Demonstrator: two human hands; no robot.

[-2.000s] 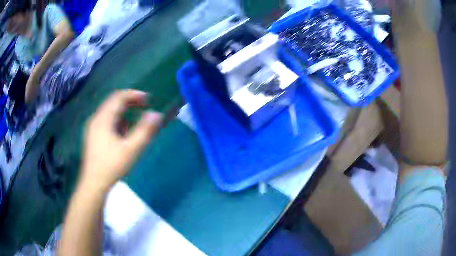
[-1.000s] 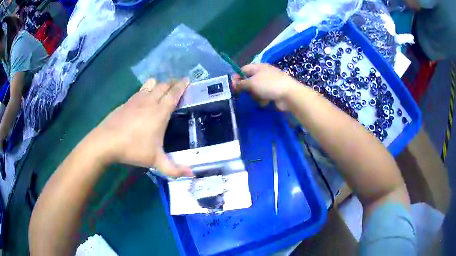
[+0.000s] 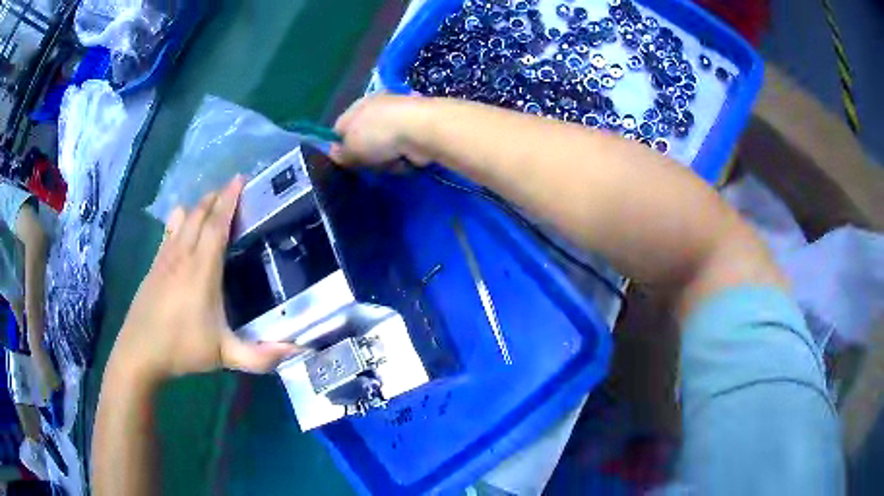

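Observation:
The screw feeder (image 3: 334, 247), a silvery metal box with an open dark hopper and a small black switch, stands tilted in a blue plastic tray (image 3: 572, 363). My left hand (image 3: 194, 291) grips its left side, thumb at the front edge, fingers near the switch end. My right hand (image 3: 383, 131) is at the box's far corner, fingers curled on a slim green handle (image 3: 308, 129); its tip is hidden. Small dark screws (image 3: 400, 417) and a thin silver strip, perhaps tweezers (image 3: 482, 295), lie in the tray.
A second blue tray (image 3: 741, 107) beyond my right forearm holds many dark shiny rings (image 3: 543, 68). A clear plastic bag (image 3: 218, 150) lies on the green surface behind the feeder. A black cord (image 3: 543, 237) runs beside the tray. Another person's arm (image 3: 37, 291) shows at far left.
The view has shifted, and the feeder now appears further left and more turned, its right side showing. Both hands stay at it. Two seconds ago my left hand was empty and away from it.

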